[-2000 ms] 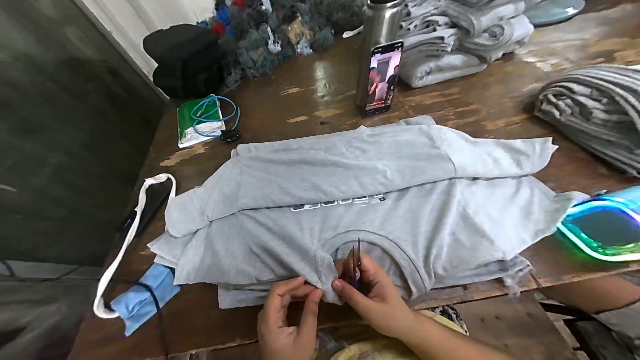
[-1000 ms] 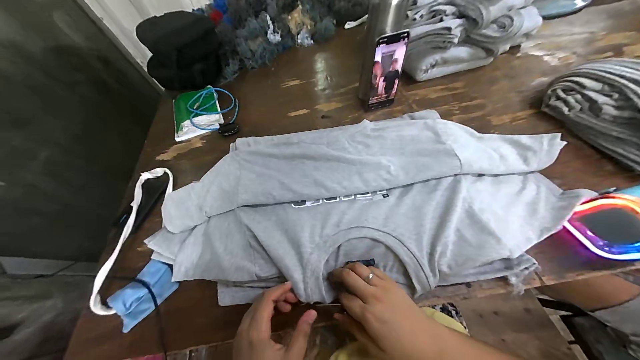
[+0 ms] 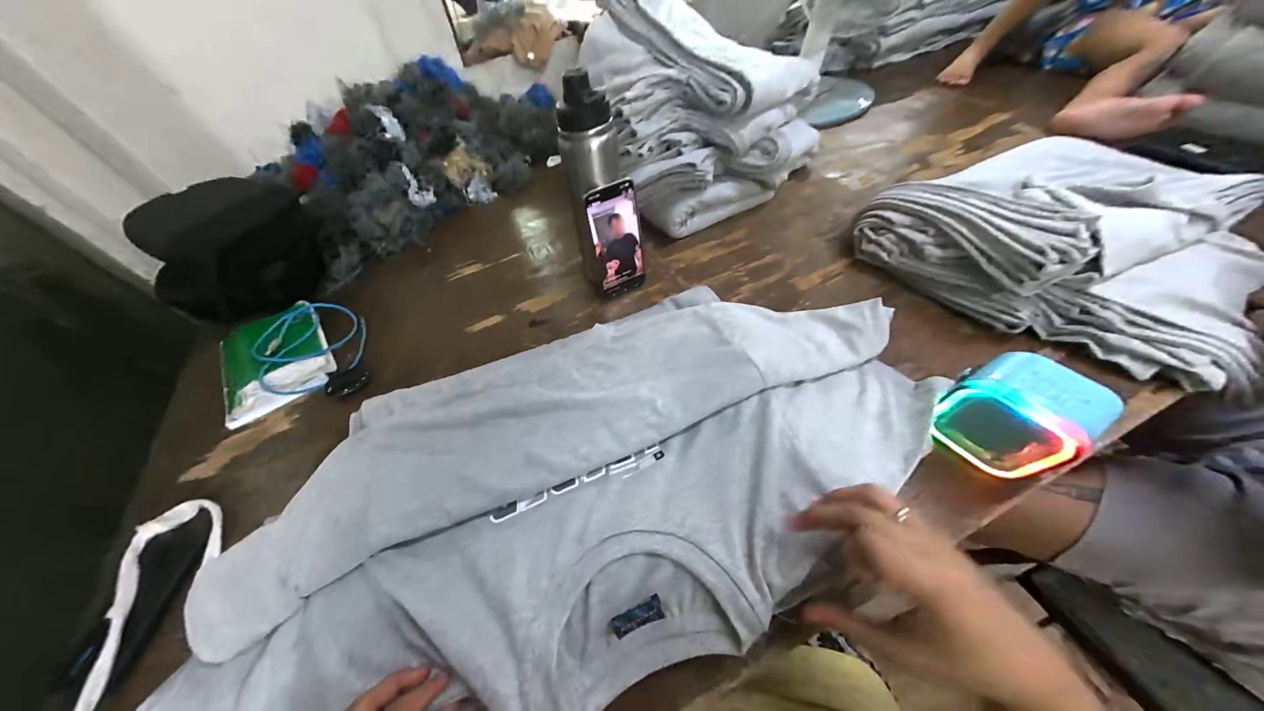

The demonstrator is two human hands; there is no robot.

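A grey T-shirt (image 3: pixel 691 504) with a printed front lies on the wooden table, its round neckline toward me and a dark neck label showing inside. My left hand (image 3: pixel 405 689) is at the lower edge of the view, fingers on the shirt's fabric; most of it is cut off. Over the shirt's right side near the table edge is my right hand (image 3: pixel 918 583), blurred, thumb and fingers spread, a ring on one finger. Nothing shows between its fingers. No scissors or snips can be seen in either hand.
Behind the shirt, a phone (image 3: pixel 616 237) leans on a steel bottle (image 3: pixel 587 138). Folded grey garments (image 3: pixel 987 237) are stacked right and back. A glowing blue speaker (image 3: pixel 1047 405) sits at the right edge. People's limbs show at right. A green packet (image 3: pixel 247 365) with blue cable lies left.
My right hand has moved right, away from the neckline, and its fingers are now spread. Small snips seen in it two seconds ago no longer show. The view has shifted.
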